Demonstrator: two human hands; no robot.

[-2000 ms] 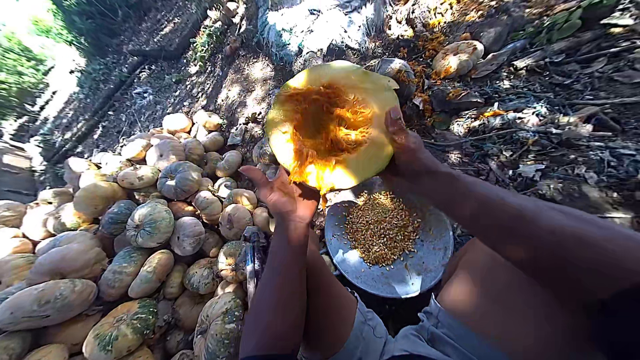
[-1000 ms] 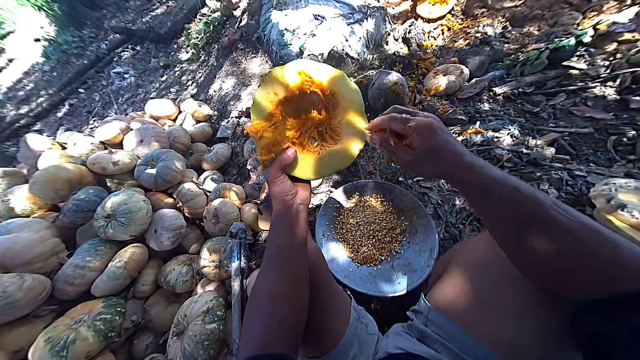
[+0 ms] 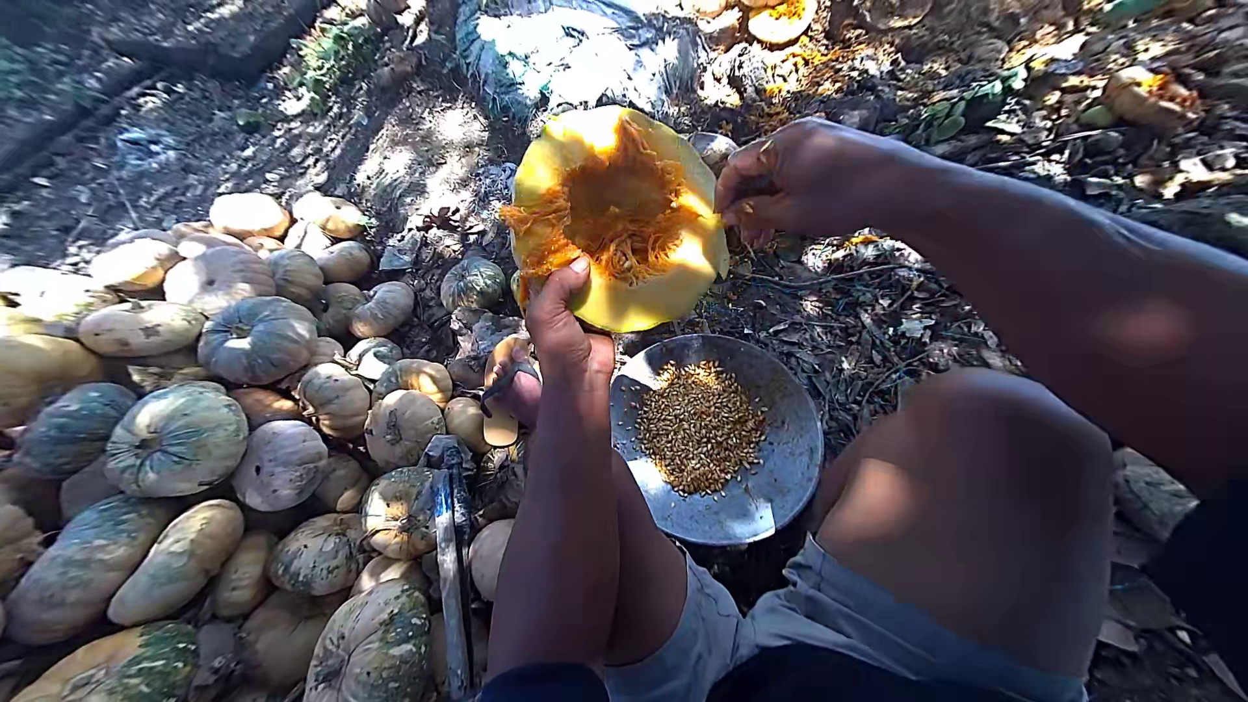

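My left hand (image 3: pixel 570 336) holds a cut pumpkin half (image 3: pixel 673 283) from below, its thumb on the cut face. The yellow flesh faces up toward me, with a hollow of stringy orange pulp in the middle and strands hanging over the left edge. My right hand (image 3: pixel 790 185) is at the pumpkin's right edge, its fingers curled with the tips near the rim; whether they pinch a bit of something is unclear. Below the pumpkin, between my legs, a round metal pan (image 3: pixel 726 522) holds a heap of pumpkin seeds (image 3: pixel 702 429).
Many whole pumpkins (image 3: pixel 177 441) lie piled on the left. A long narrow tool (image 3: pixel 453 565), perhaps a blade, leans beside my left forearm. A sandaled foot (image 3: pixel 517 390) is near the pan. Opened pumpkin pieces (image 3: pixel 780 19) lie at the top, and dry leaves and twigs cover the ground at right.
Two seconds ago both hands were against the pumpkin half. My right hand came away to its right side, and the left hand kept hold of it. The view has shifted somewhat.
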